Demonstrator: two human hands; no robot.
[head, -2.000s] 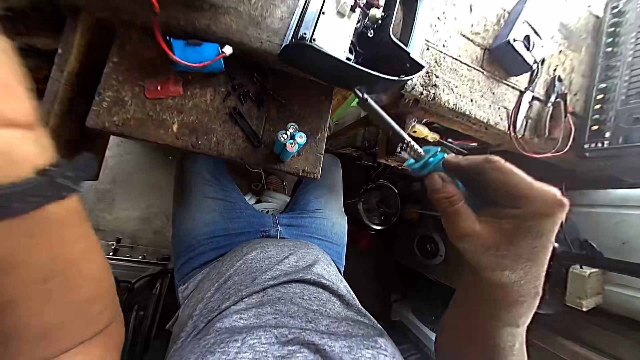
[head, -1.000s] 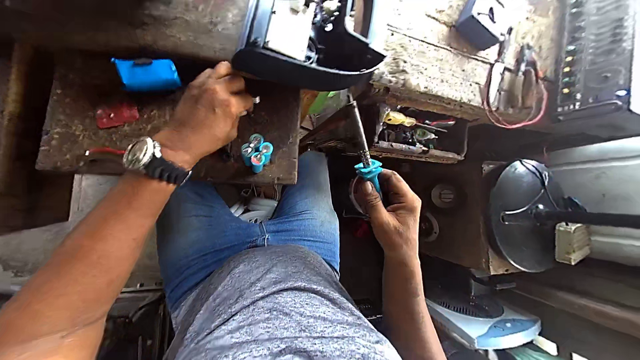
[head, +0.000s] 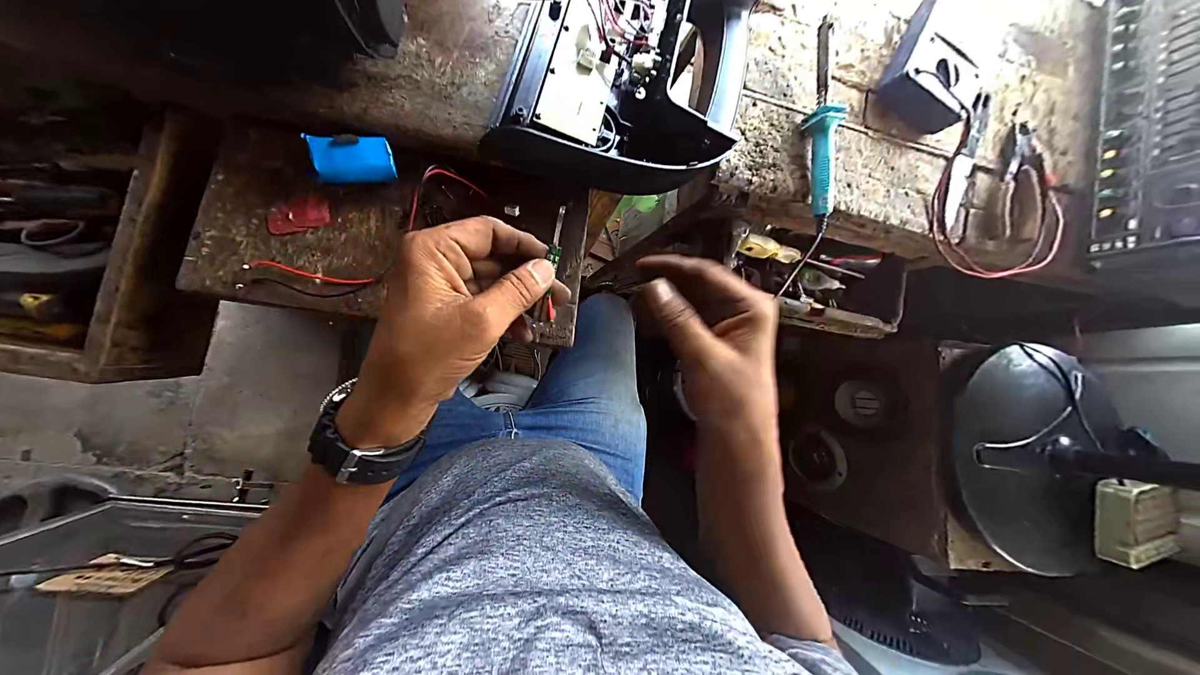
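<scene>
My left hand (head: 469,309) pinches a small green circuit board (head: 554,255) between thumb and fingers, above the right edge of the low wooden board. A red tip shows just below it. My right hand (head: 717,328) is raised to the right of it, fingers curled apart, with nothing visible in it. The turquoise-handled soldering iron (head: 821,164) lies on the bench at the upper right. Red and black wires (head: 314,275) run over the low board toward my left hand. A blue-wrapped pack (head: 352,158) and a red piece (head: 299,215) lie on that board.
An opened black plastic housing (head: 609,155) with wiring stands on the bench ahead. Pliers (head: 1022,169), a dark box (head: 928,75) and looped wires are at the right. An open drawer (head: 834,319) holds tools. A round metal disc (head: 1022,459) stands lower right.
The soldering iron has left my right hand and lies on the bench. My left hand holds the green board. The cluster of blue cells seen earlier on the low board no longer shows.
</scene>
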